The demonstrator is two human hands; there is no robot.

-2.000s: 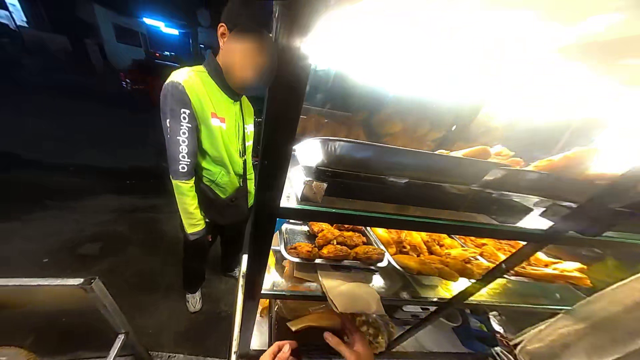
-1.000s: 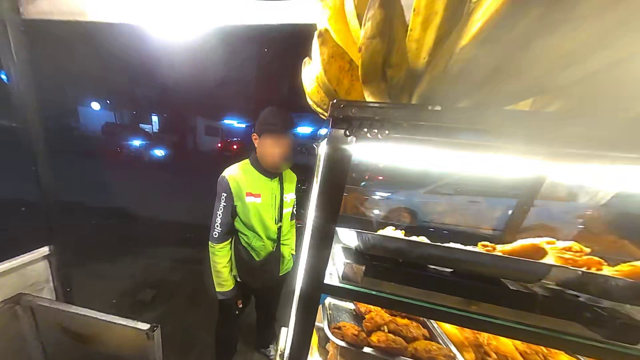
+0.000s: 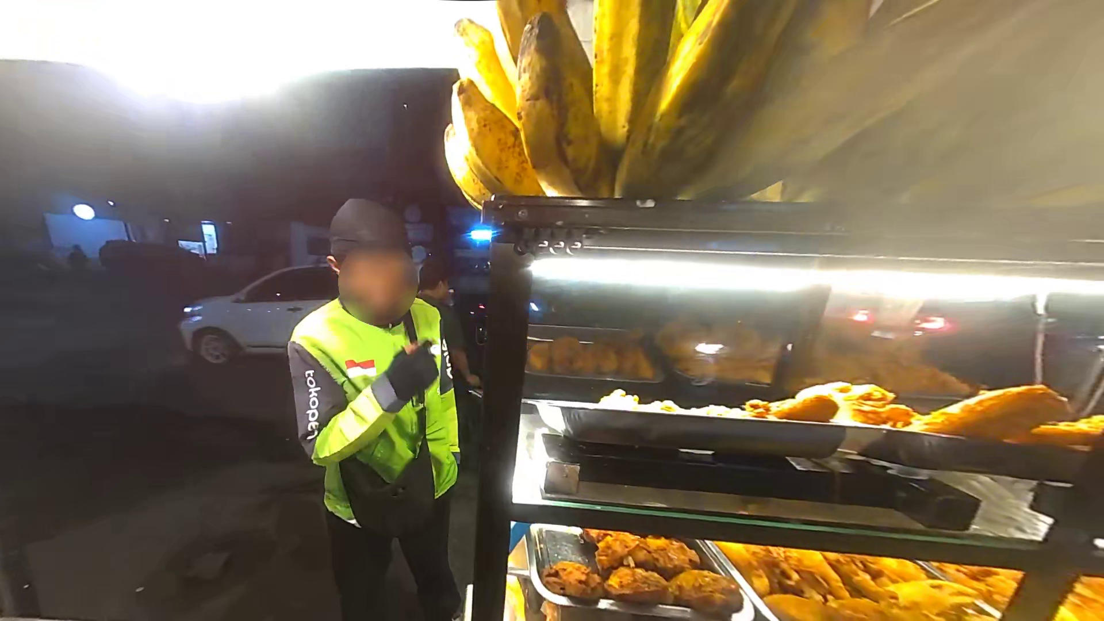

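Observation:
Neither of my hands shows in the head view now. In front of me, on the right, stands a lit glass display case (image 3: 507, 414) with a dark frame. Its upper shelf bears metal trays (image 3: 690, 429) with golden fried food (image 3: 992, 412). Below, a metal tray (image 3: 552, 536) at the left holds browned fried pieces (image 3: 636, 585), and beside it another tray holds longer yellow fried pieces (image 3: 802, 569). Large yellow bananas or plantains (image 3: 552, 103) with dark patches stand over the top of the case.
A person (image 3: 379, 414) in a bright green and grey jacket and dark cap stands left of the case, one gloved hand raised to the chest. Behind are a white car (image 3: 267, 310) and another person (image 3: 444, 319). A bright lamp shines at the upper left.
My hands, at the bottom edge two seconds ago, are out of view. The view has swung upward. The person in green has raised a hand to the chest.

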